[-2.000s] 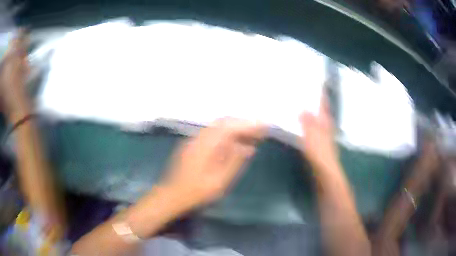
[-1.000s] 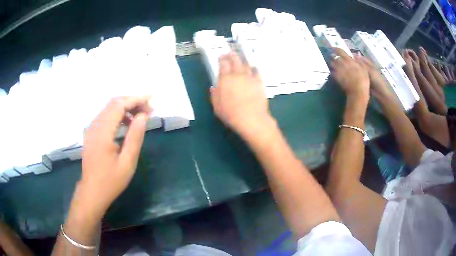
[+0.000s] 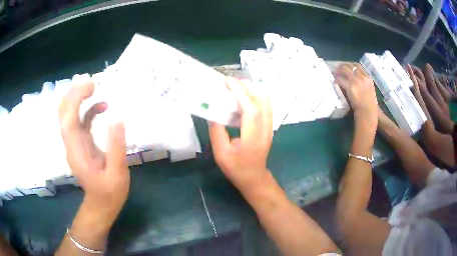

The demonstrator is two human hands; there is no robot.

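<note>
My right hand (image 3: 245,135) grips the near end of a white retail carton (image 3: 170,80) between thumb and fingers. The carton is raised and slants up to the left above the row, with faint print and a small green patch showing. My left hand (image 3: 95,140) is over the row with thumb and fingers apart, and holds nothing that I can see. Puffy white sleeved units (image 3: 30,130) lie side by side on cartons at the left, their box ends showing along the near edge.
Another group of white cartons (image 3: 295,80) lies right of my right hand. A neighbour's hand (image 3: 358,90) with a ring touches its right side. More stacked cartons (image 3: 398,95) lie farther right, beside other workers' hands. The dark green worktop (image 3: 170,210) has a worn seam.
My right hand has taken hold of a carton and lifted it, moving slightly down and right. The neighbour's hand is now against the right carton group. The whole view has shifted slightly.
</note>
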